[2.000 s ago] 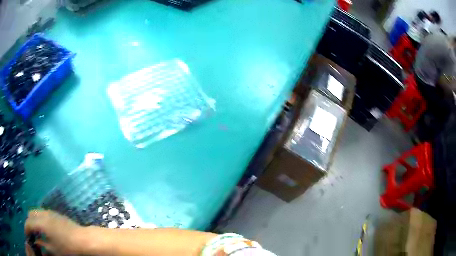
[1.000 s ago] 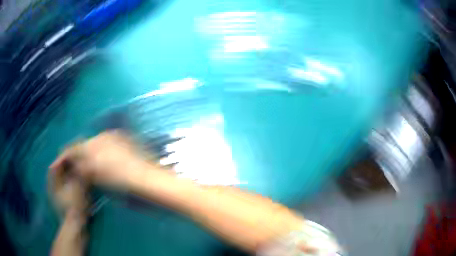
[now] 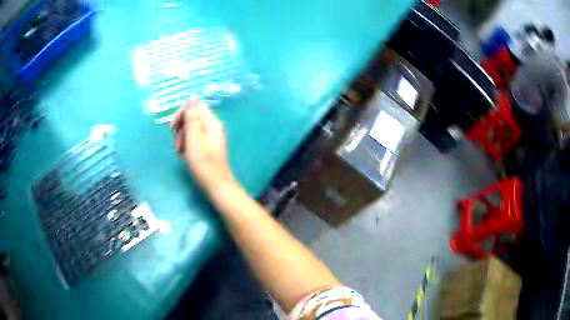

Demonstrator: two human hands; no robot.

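Note:
My right hand (image 3: 203, 140) reaches over the bench with its fingertips at the near edge of a clear blister tray (image 3: 187, 65). The fingers are bunched and blurred; whether they hold anything cannot be told. This tray looks pale, with rows of pockets. A second clear blister tray (image 3: 87, 209) lies at the lower left. Its nearer pockets hold dark round parts, some with pale faces, and its far part looks pale. White bits sit at its right corner. My left hand is not in view.
A blue bin (image 3: 47, 44) of dark parts stands at the upper left, with a loose dark pile (image 3: 15, 122) below it. Beside the bench are wrapped cartons (image 3: 356, 162), black crates (image 3: 440, 59), a red stool (image 3: 490, 219) and a plain carton (image 3: 478, 290). A person (image 3: 540, 87) is at the far right.
The view swung and came back. My right hand has moved from the lower left to the pale tray. My left hand, seen a second ago beside the right, is out of view.

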